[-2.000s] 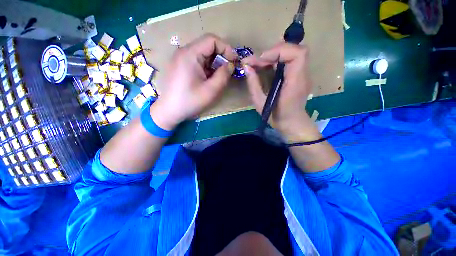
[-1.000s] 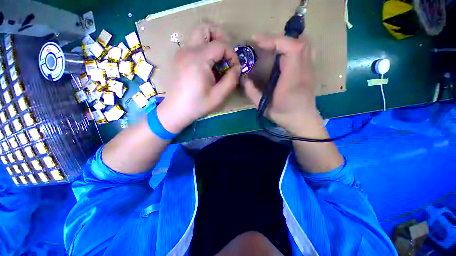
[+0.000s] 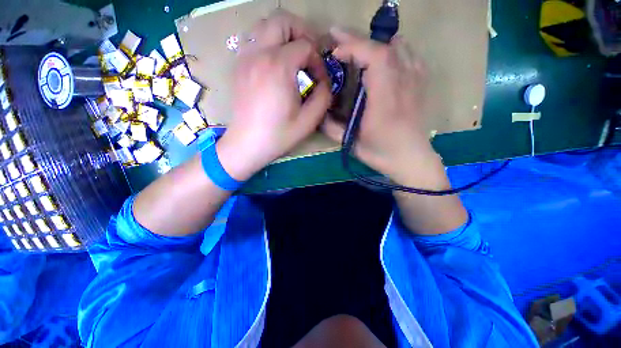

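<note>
My left hand (image 3: 276, 95), with a blue wrist strap (image 3: 216, 162), holds a small silver-white pouch battery (image 3: 304, 82) with an amber edge. The dark round circuit board assembly (image 3: 334, 73) lies between both hands, partly covered by their fingers. My right hand (image 3: 388, 102) is blurred and holds the black soldering iron (image 3: 385, 22), whose shaft points up and away. Its black cord hangs down across my right wrist. The iron's tip is out of the picture. The right fingertips are at the round assembly; their exact contact is hard to tell.
The tan cardboard mat (image 3: 449, 68) lies under the hands. To its left are a loose pile of pouch batteries (image 3: 161, 88), a solder wire spool (image 3: 56, 81) and stacked battery trays (image 3: 34, 183). To the right are a white round device (image 3: 534, 94) and a yellow-and-black object (image 3: 562, 27).
The iron has shifted slightly up and left with my right hand. Both hands have closed in around the round assembly, covering more of it. The battery in my left hand shows more clearly.
</note>
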